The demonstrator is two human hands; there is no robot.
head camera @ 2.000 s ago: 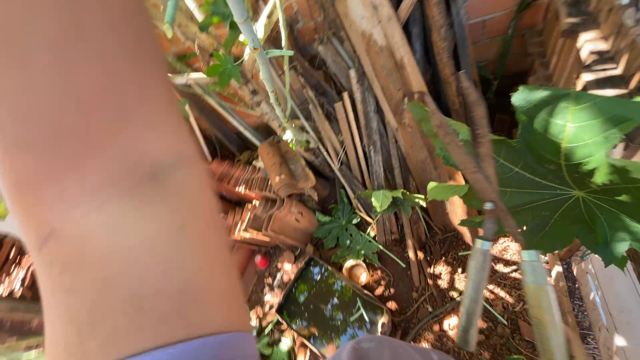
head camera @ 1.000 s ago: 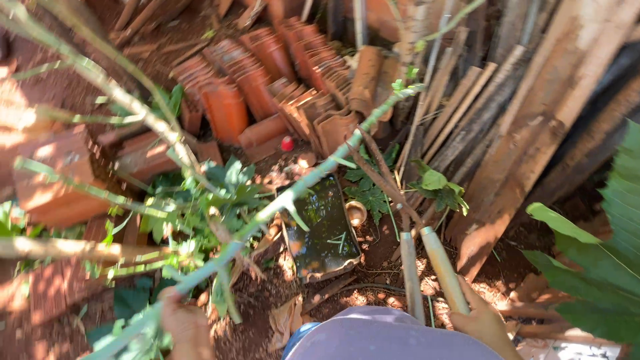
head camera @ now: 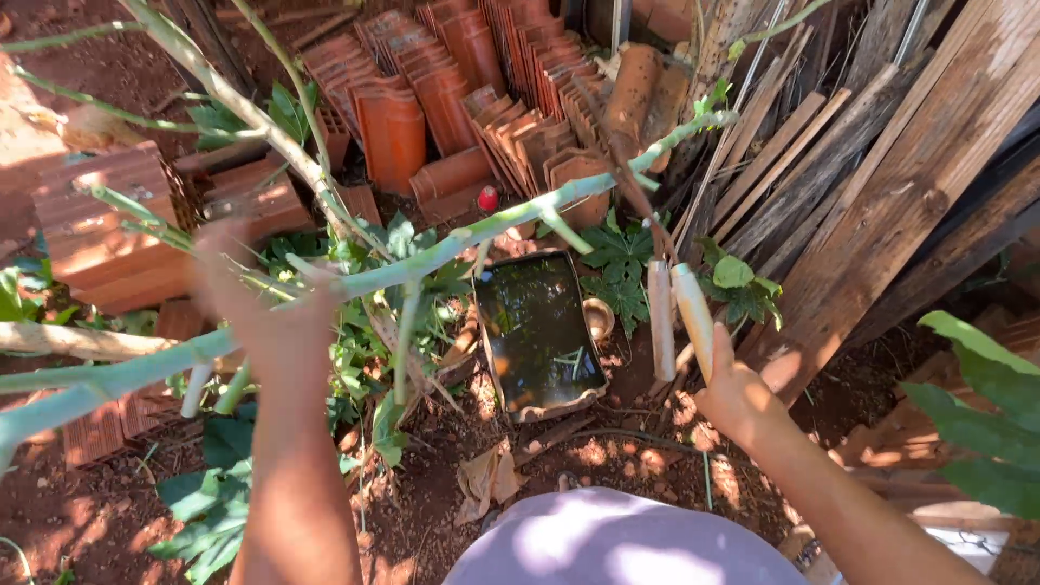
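My right hand (head camera: pixel 735 398) grips one wooden handle of a pair of garden shears (head camera: pixel 662 252), likely hedge shears; the other handle hangs free beside it. The rusty blades point up and left, meeting a pale green plant stem (head camera: pixel 520 213) near its tip end. My left hand (head camera: pixel 276 301), blurred, is at the stem's middle left, with fingers raised around or behind it; whether it grips the stem I cannot tell. Short cut stubs stick out along the stem.
A basin of dark water (head camera: pixel 540 333) lies on the ground ahead, a small clay pot (head camera: pixel 598 318) beside it. Stacked roof tiles (head camera: pixel 390 130) and hollow bricks (head camera: pixel 110 227) stand behind and left. Wooden planks (head camera: pixel 902 171) lean at the right. A branch (head camera: pixel 236 106) crosses the upper left.
My left arm, large across the view two seconds ago, is now lower, with the hand higher beside the stem than one second ago. The view has swung. My right hand stays at the shears' handle.
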